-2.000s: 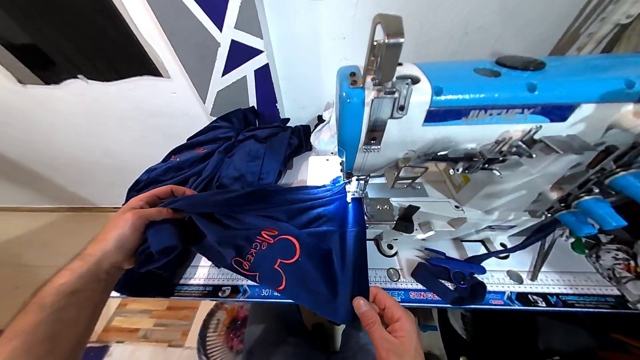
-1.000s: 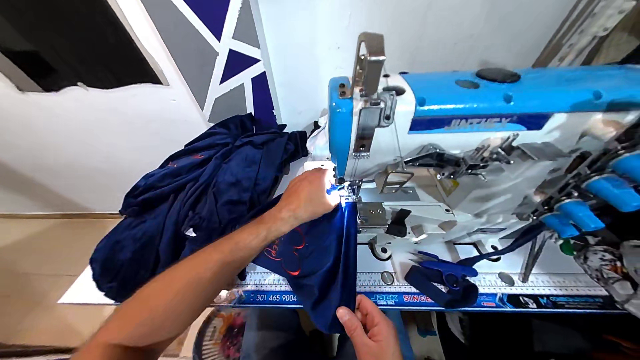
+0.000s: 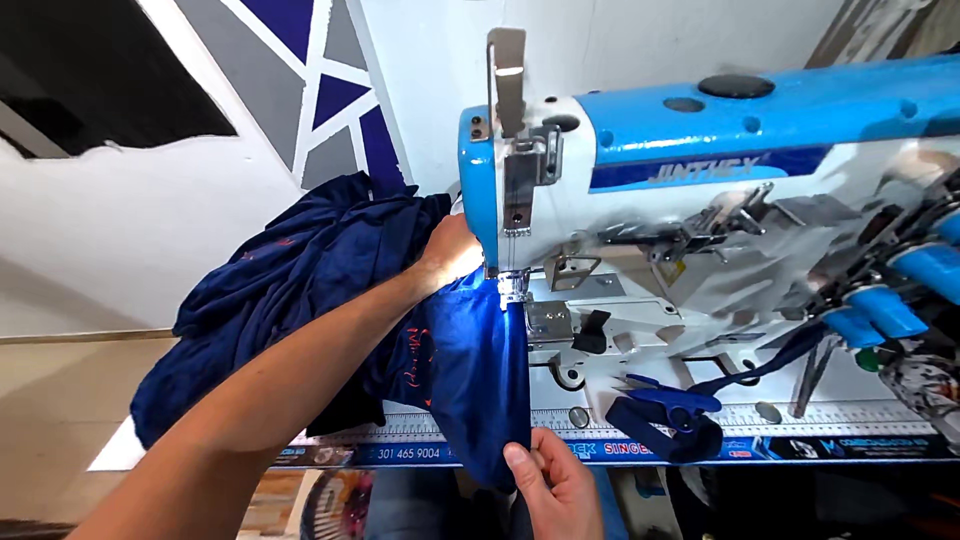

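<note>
A navy blue fabric piece (image 3: 480,375) with a red printed design lies under the presser foot (image 3: 514,286) of a blue and white Jinthex sewing machine (image 3: 697,112). My left hand (image 3: 454,251) reaches behind the machine head's left side, at the fabric's far part; its fingertips are hidden, so its grip cannot be told. At the table's front edge my right hand (image 3: 551,476) pinches the near end of the fabric between thumb and fingers. A lamp lights the cloth at the needles.
More navy garments (image 3: 300,262) are heaped at the left. Blue-handled thread snips (image 3: 667,397) and a dark fabric strip (image 3: 637,427) lie right of the work, by the ruler strip (image 3: 840,420). Blue thread holders (image 3: 885,311) stand at the right.
My left hand has gone from the fabric's left side to the needle area, then farther behind the machine head. My right hand stays at the near end of the fabric.
</note>
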